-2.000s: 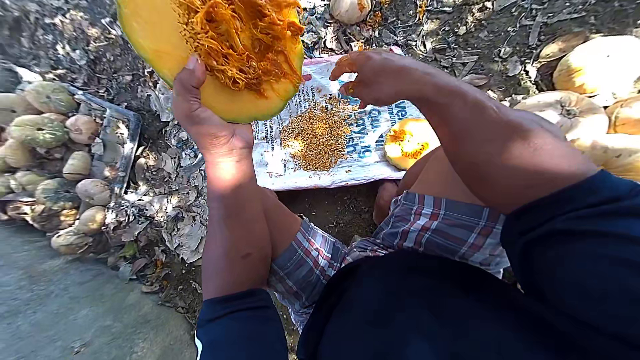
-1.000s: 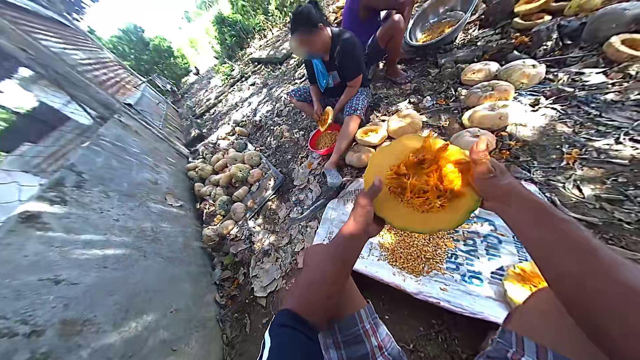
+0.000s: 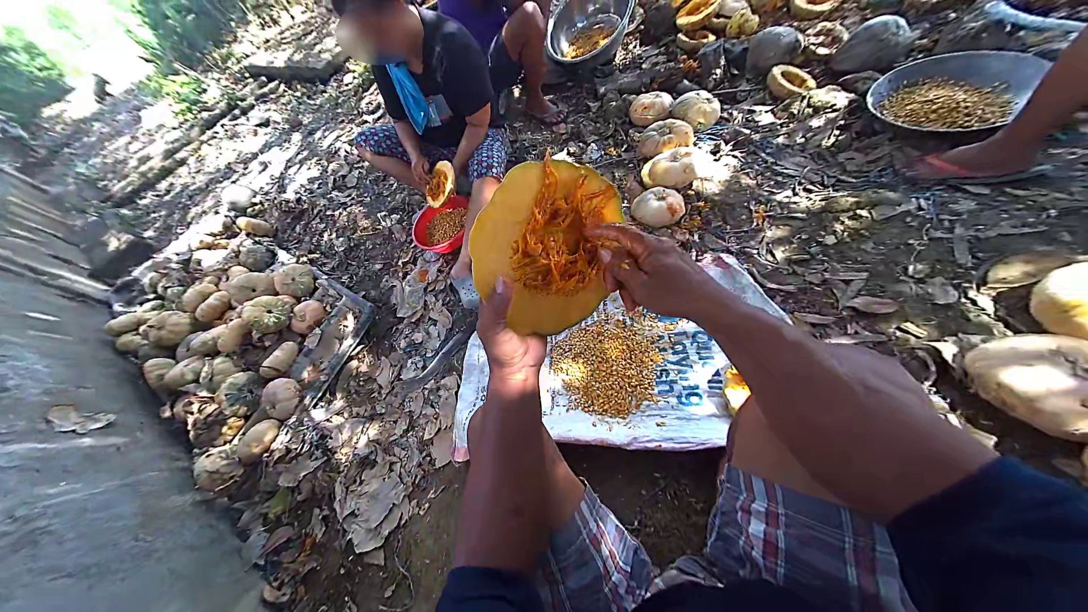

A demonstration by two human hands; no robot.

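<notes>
My left hand [image 3: 510,336] holds a pumpkin half [image 3: 501,229] by its lower edge, cut face toward me, with stringy orange pulp in the hollow. The fingers of my right hand [image 3: 642,268] touch the pulp at the right side of the hollow; whether they pinch any of it cannot be told. Below the pumpkin, a heap of pumpkin seeds [image 3: 608,365] lies on a white woven sack [image 3: 586,429] bearing print. Part of another cut pumpkin piece [image 3: 736,391] shows at the sack's right edge, partly behind my right arm.
Many small pumpkins [image 3: 251,314] are piled at left beside a concrete surface [image 3: 110,476]. Ahead, a person [image 3: 450,76] holds a pumpkin half over a red bowl [image 3: 421,229]. Whole pumpkins [image 3: 667,136] stand beyond the sack, a metal basin [image 3: 901,72] of seeds at upper right.
My right hand was off the pumpkin half two seconds ago, held its right edge one second ago, and is now at the pulp. The view has swung.
</notes>
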